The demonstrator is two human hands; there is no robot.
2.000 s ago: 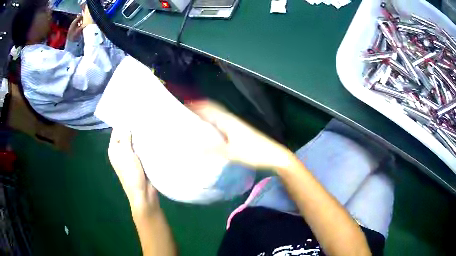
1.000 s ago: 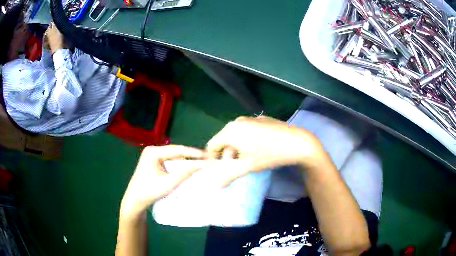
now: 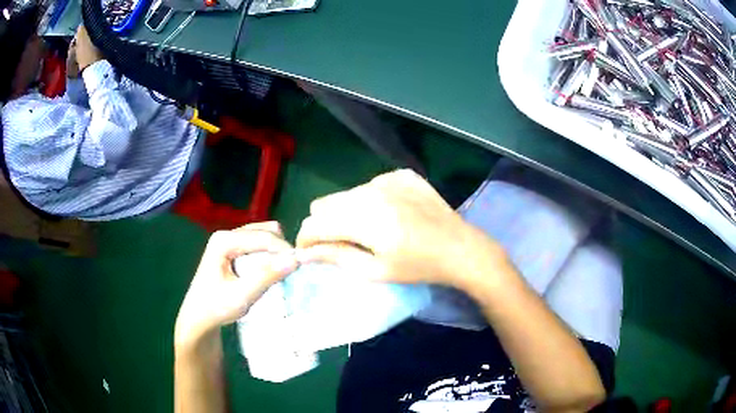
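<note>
A white label sheet with pale blue backing point(image 3: 331, 310) hangs below my two hands, over the floor in front of my lap. It is bent and overexposed, and no print can be read. My left hand point(image 3: 234, 278) pinches its upper left edge between thumb and fingers. My right hand point(image 3: 387, 230) is right beside it, fingers bent, gripping the sheet's upper edge. The fingertips of both hands nearly touch. Whether a single label is between them cannot be told.
A large white tub point(image 3: 529, 93) of shiny silver tubes point(image 3: 654, 81) stands on the green bench point(image 3: 387, 60) at the right. A person in a light patterned shirt point(image 3: 105, 153) sits at the left. A red stool point(image 3: 262, 181) stands under the bench. A brown carton point(image 3: 60, 234) is at far left.
The sheet was first held wide open between my hands; now it is bent and hangs below them. My hands have come together at its upper edge. The view has shifted, showing the red stool.
</note>
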